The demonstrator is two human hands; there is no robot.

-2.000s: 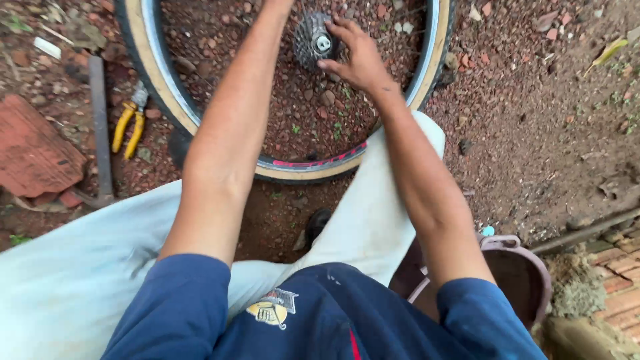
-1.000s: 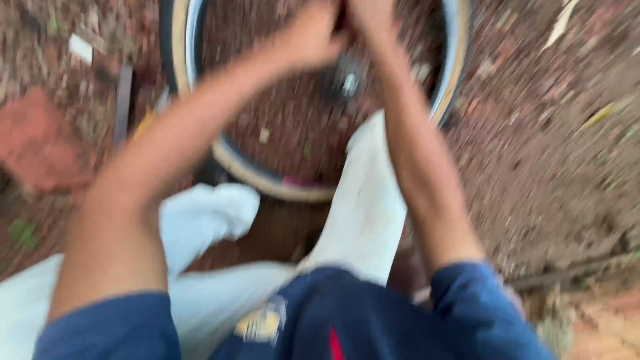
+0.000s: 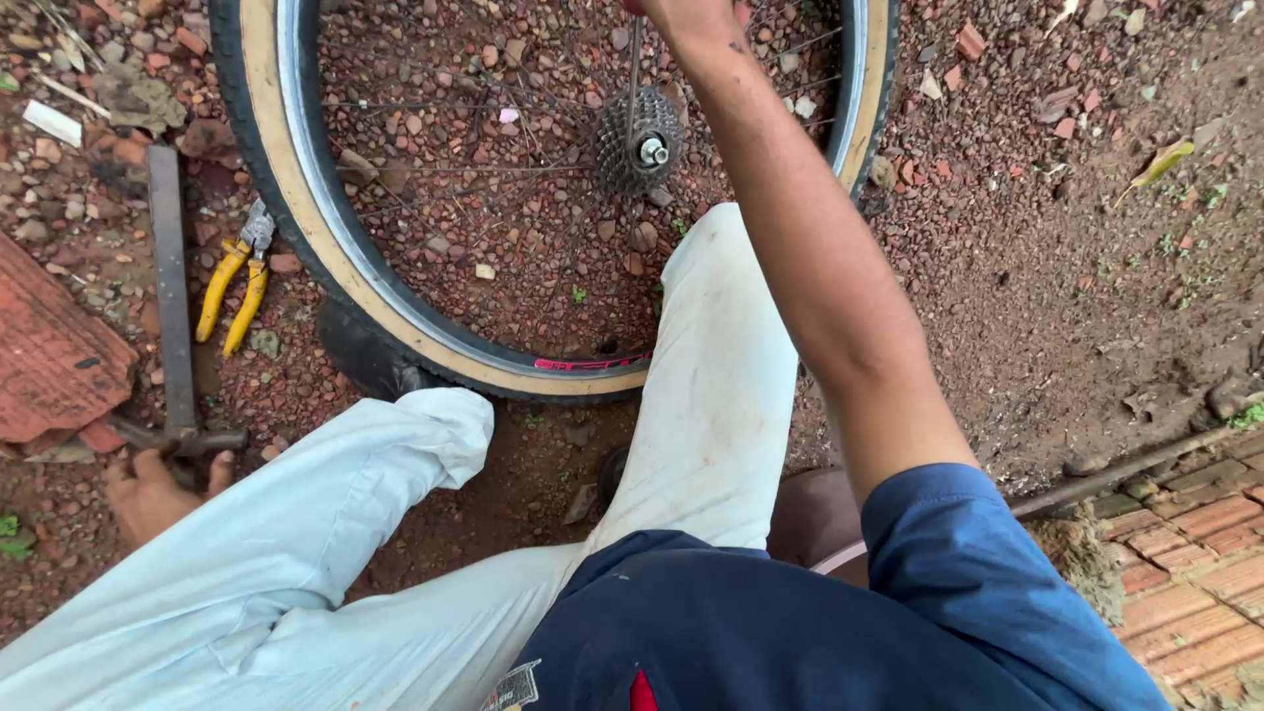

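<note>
A bicycle wheel with a tan-sided tyre (image 3: 314, 229) lies on the ground, its cog cassette (image 3: 622, 148) facing up around the axle. My right hand (image 3: 686, 22), partly cut off by the top edge, grips a red-handled tool, apparently a screwdriver (image 3: 635, 59), whose thin metal shaft reaches down to the cassette. At the lower left, my left hand (image 3: 156, 494) has thumb and fingers apart at the head of a hammer (image 3: 174, 296); it touches the head, and whether it bears any weight cannot be told. Beside the hammer's flat handle lie yellow-handled pliers (image 3: 237, 276).
A broken red brick (image 3: 54, 346) sits left of the hammer. My leg (image 3: 726, 395) reaches to the wheel's near side, and a dark shoe (image 3: 370, 346) is against the tyre. A pinkish bucket (image 3: 815, 513) stands partly hidden behind my arm; bricks (image 3: 1185, 573) lie at the lower right.
My left hand has gone from above the wheel to the hammer at the lower left. My right hand, at the cassette two seconds ago, is now farther up with the red-handled tool.
</note>
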